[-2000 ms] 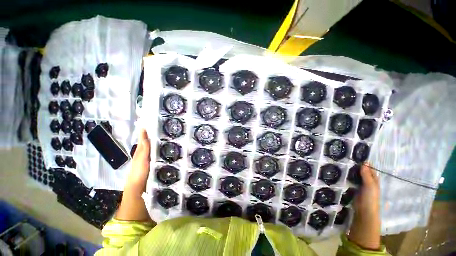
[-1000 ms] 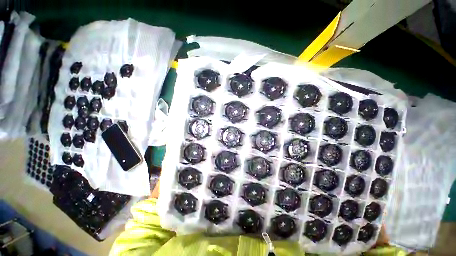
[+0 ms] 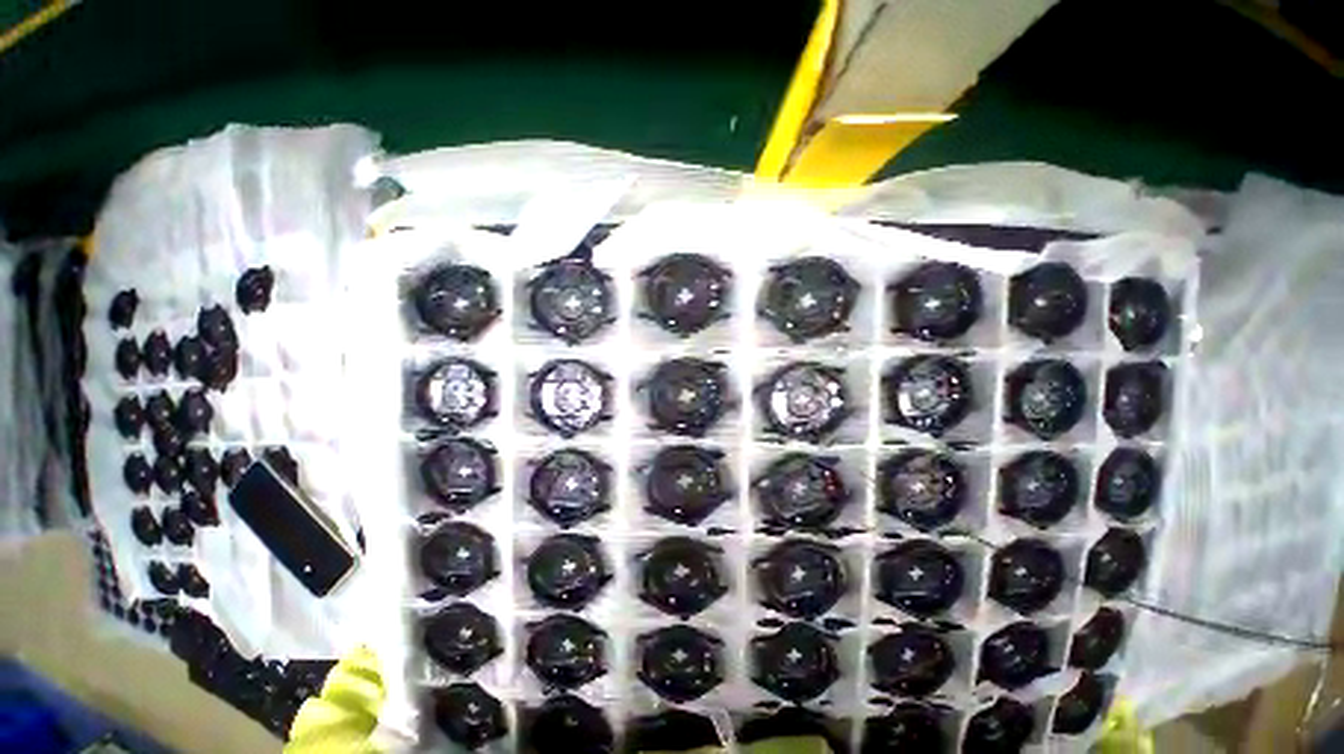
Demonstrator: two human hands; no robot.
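A whitish blister tray (image 3: 627, 354) lies straight in front of me, with a round glossy black part (image 3: 684, 395) in each cell. Some parts show bright reflections. The tray's near edge is cut off by the bottom of the picture. My left hand is not visible; only a yellow-green sleeve (image 3: 339, 707) shows at the tray's lower left corner. My right hand is not visible either; a bit of sleeve shows at the lower right corner.
At left, a white sheet (image 3: 295, 368) bears loose black parts (image 3: 217, 361) and a smartphone (image 3: 292, 527). A dark heap (image 3: 243, 681) lies below it. A white-covered tray (image 3: 1268, 442) is at right, with a thin dark cord. A yellow-edged grey panel (image 3: 914, 59) stands behind.
The view has shifted; the tray now looks larger, squarer and lower. Both hands, seen at the tray's sides two seconds ago, are out of sight. The parts look unchanged in their cells.
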